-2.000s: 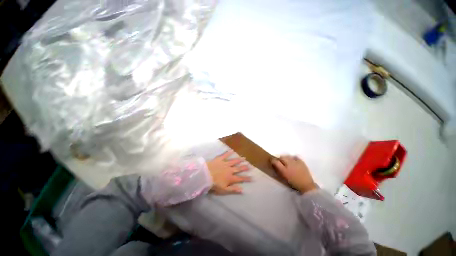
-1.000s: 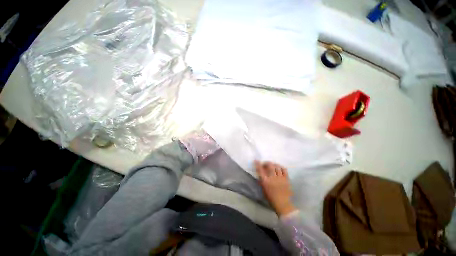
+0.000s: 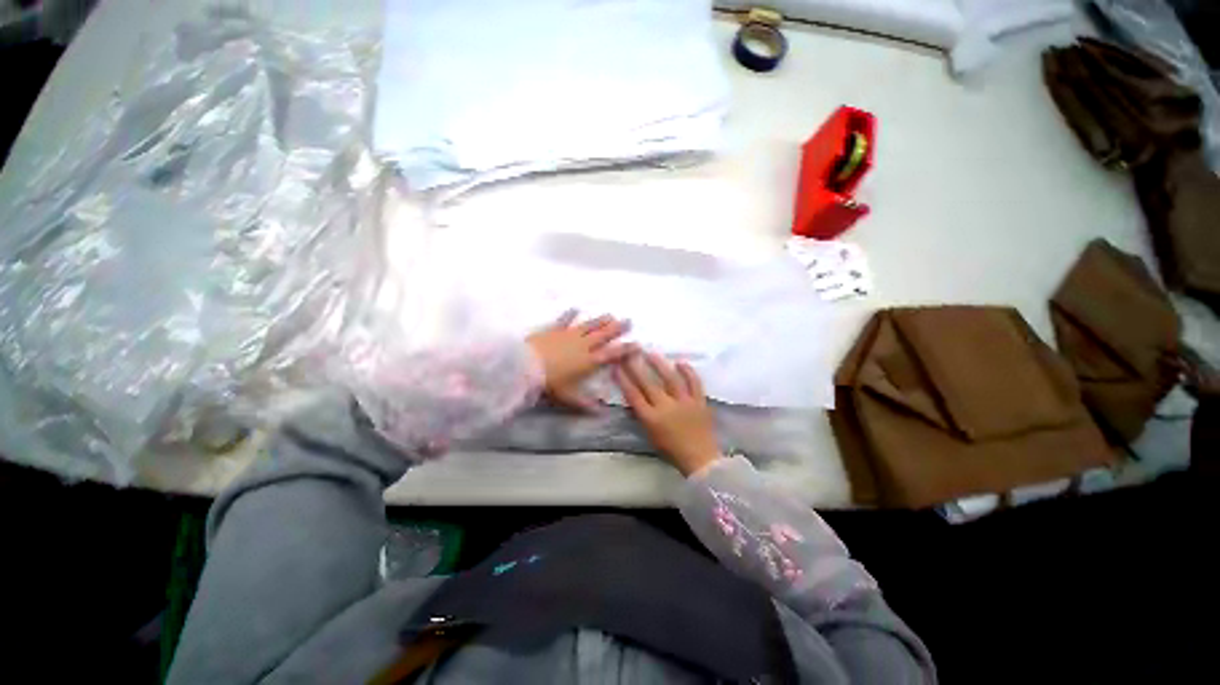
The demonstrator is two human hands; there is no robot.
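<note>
White tissue paper (image 3: pixel 749 335) lies folded in front of me near the table's front edge. A greyish strip shows through it near its upper part; the rest of what is under it is hidden. My left hand (image 3: pixel 578 359) lies flat on the paper with its fingers apart. My right hand (image 3: pixel 672 410) lies just right of it, touching or nearly touching it, fingers spread on the paper. Neither hand grips anything that I can see.
Clear plastic bags (image 3: pixel 161 241) are heaped at left. A tissue stack (image 3: pixel 549 80), dark tape roll (image 3: pixel 759 46) and long white roll (image 3: pixel 870 16) are at the back. The red tape dispenser (image 3: pixel 832 174), labels (image 3: pixel 832 268) and brown bags (image 3: pixel 970 402) are at right.
The brown strip visible two seconds ago is now covered by white paper. My left hand, hidden one second ago, is on top beside my right hand. The view has shifted.
</note>
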